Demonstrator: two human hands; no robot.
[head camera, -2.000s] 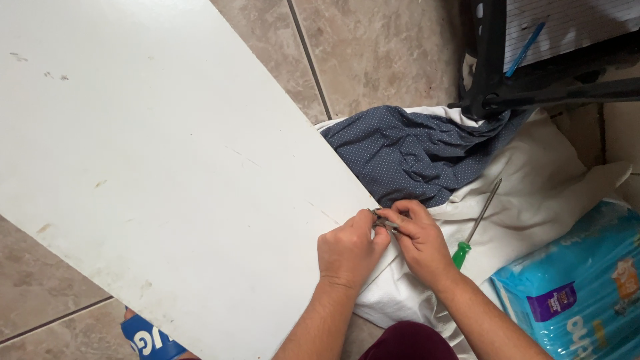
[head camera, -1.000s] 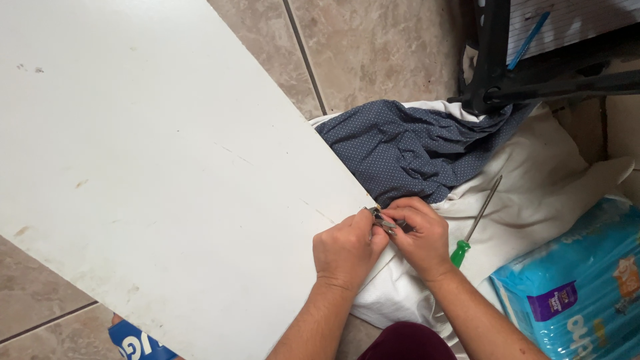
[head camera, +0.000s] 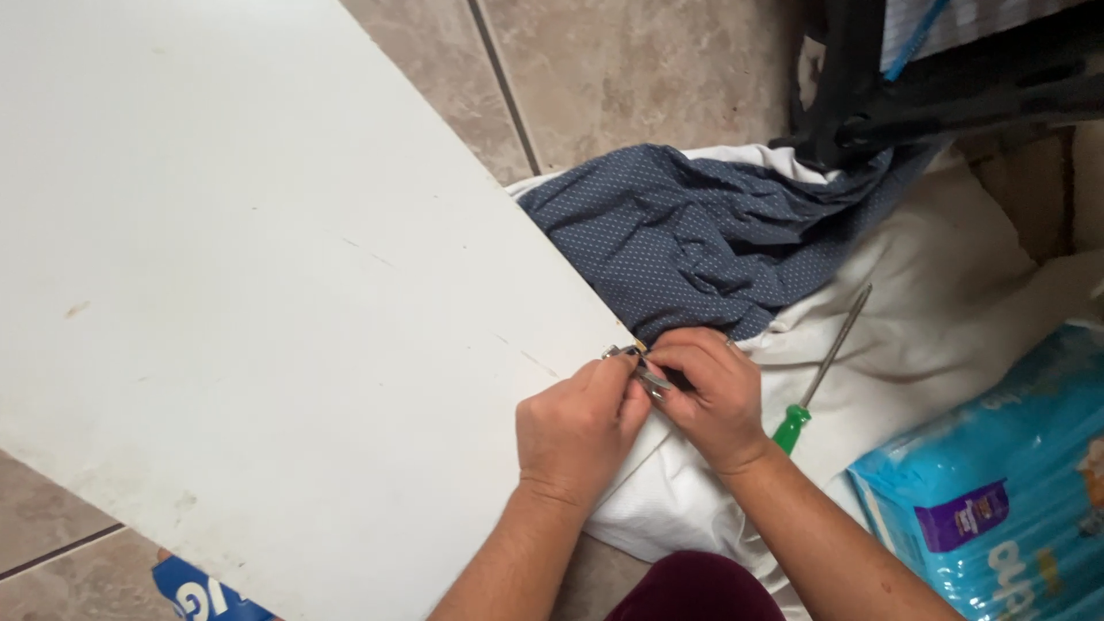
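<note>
A small metal fitting, possibly a hinge, is pinched between both hands at the edge of a large white panel. My left hand rests at the panel's edge, its fingertips closed on the fitting's near side. From the right, my right hand grips the same fitting with thumb and fingers, which partly hide it. A screwdriver with a green handle lies on white cloth, right of my right hand. Dark blue dotted cloth is bunched beyond the hands, along the panel's edge.
A blue plastic package lies at the lower right. Part of a black frame stands at the upper right on the tiled floor. A blue item with white lettering shows under the panel at the lower left.
</note>
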